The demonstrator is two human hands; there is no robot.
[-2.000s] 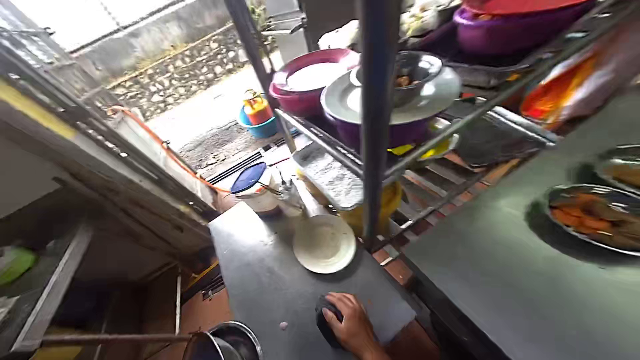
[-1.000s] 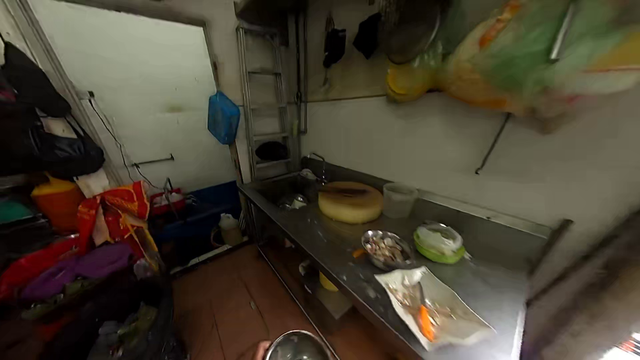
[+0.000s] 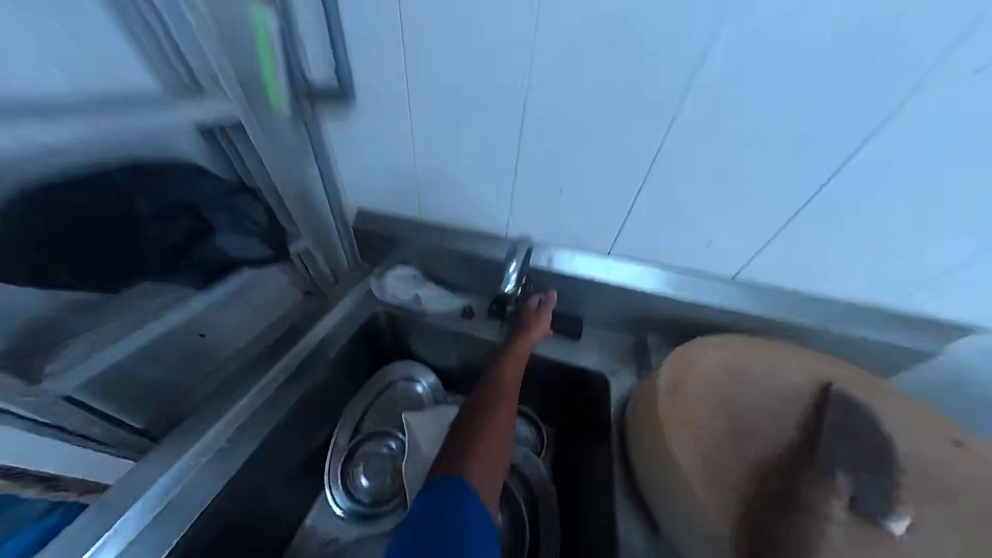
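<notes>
My left hand (image 3: 536, 316), its forearm coming up from a blue sleeve, is at the base of a chrome faucet (image 3: 513, 267) behind the sink. The fingers are partly hidden and blurred, so their grip cannot be told. Below the forearm, the dark sink basin (image 3: 577, 434) holds a metal oval tray (image 3: 338, 457), a round metal dish (image 3: 370, 470), other metal dishes partly behind the arm and a pale, flat piece (image 3: 422, 442). My right hand is out of view.
A thick round wooden chopping block (image 3: 713, 403) stands right of the sink, with a dark blade (image 3: 856, 449) on it, blurred. White crumpled material (image 3: 411, 288) lies left of the faucet. At the left are a metal ladder (image 3: 271, 132) and a black bag-like item (image 3: 139, 225).
The view has moved from the wider room to the sink corner. A hand was beside a metal bowl at the bottom edge one second ago; now my left hand is at the faucet.
</notes>
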